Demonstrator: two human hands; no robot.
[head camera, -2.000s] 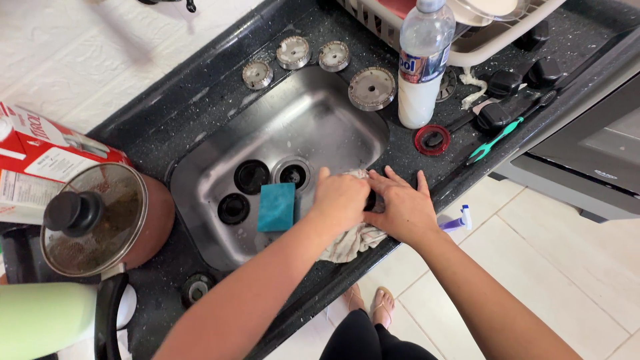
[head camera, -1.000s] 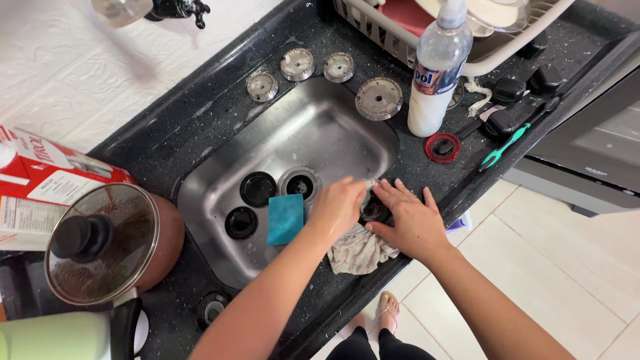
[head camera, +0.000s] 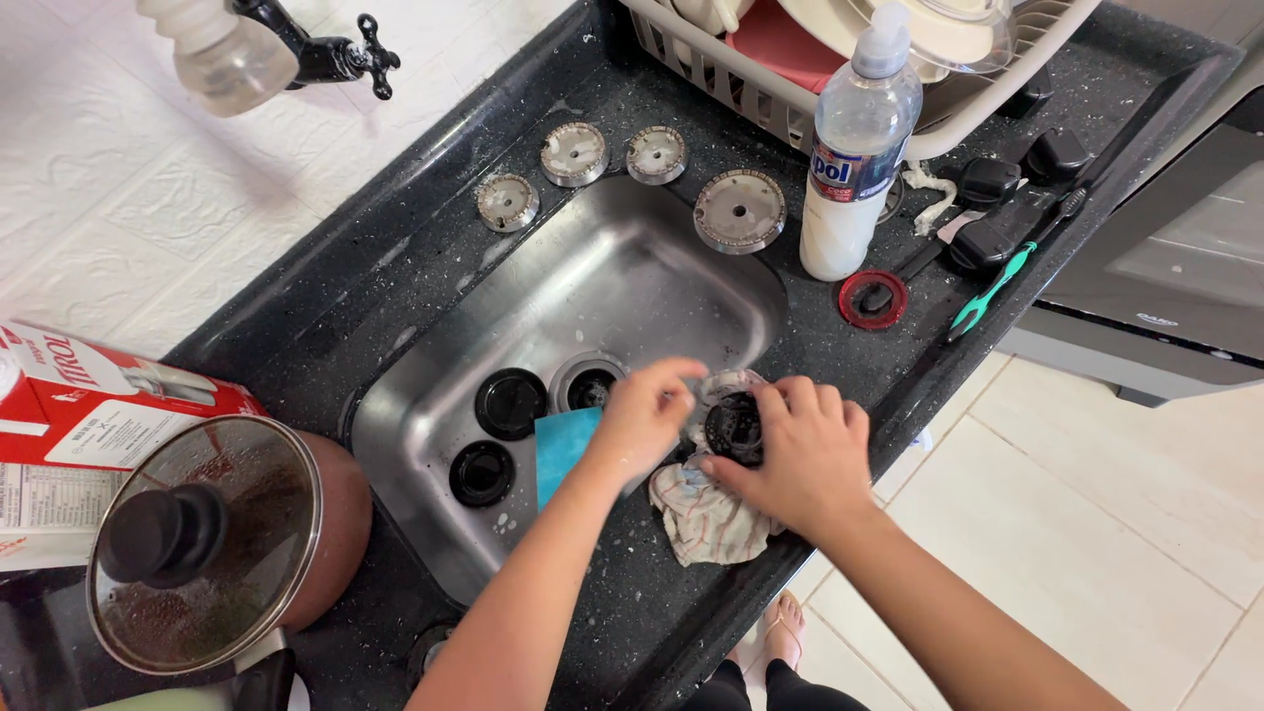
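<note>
My right hand (head camera: 810, 459) grips a round black stove burner cap (head camera: 734, 428), tilted at the counter's front, its dark wet face toward the sink. My left hand (head camera: 647, 415) hovers just left of it, fingers curled and slightly blurred; whether it holds anything cannot be told. A crumpled striped cloth (head camera: 711, 518) lies below the cap on the counter. In the steel sink (head camera: 632, 267), a teal sponge (head camera: 565, 449) is partly behind my left wrist. Two black burner caps, one upper (head camera: 511, 403) and one lower (head camera: 482, 473), lie beside the drain (head camera: 590, 387).
Several metal burner heads (head camera: 740, 210) line the sink's far rim. Right of them stand a detergent bottle (head camera: 859, 148), a red-rimmed disc (head camera: 872, 299), black knobs (head camera: 980, 245) and a green toothbrush (head camera: 992, 291). A dish rack (head camera: 721, 84) is behind; a lidded pot (head camera: 232, 543) stands left.
The black cap in my right hand shows more fully now. My left hand has come away from the cap and cloth, toward the sink.
</note>
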